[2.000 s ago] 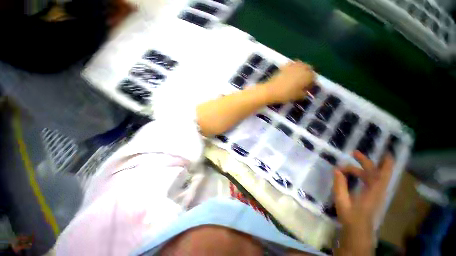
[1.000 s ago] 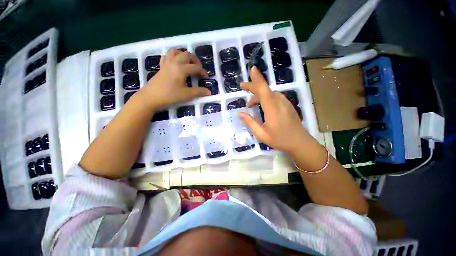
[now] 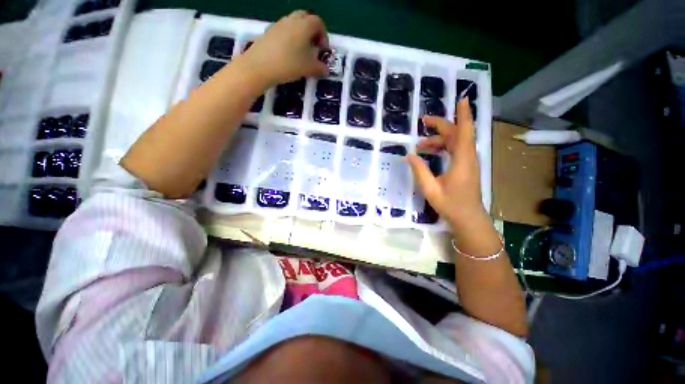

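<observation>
A white blister tray holds rows of black glossy housings. My left hand is at the tray's back row, with its fingertips closed on the edge of a bright-reflecting housing. My right hand is over the tray's right part, palm inward, fingers apart and index finger extended. A thin pale sliver shows at that fingertip; I cannot tell if it is stuck there. A translucent adhesive sheet with groups of tiny dots lies across the tray's front pockets.
Another white tray with black housings is at the left. To the right are a brown board, a white pen with a yellowish tip, a blue controller box, a clear tube and a white power adapter.
The view has shifted and turned. My left hand has moved to the back row and closed at a housing. My right hand's index finger now points more upward, over the tray's right part.
</observation>
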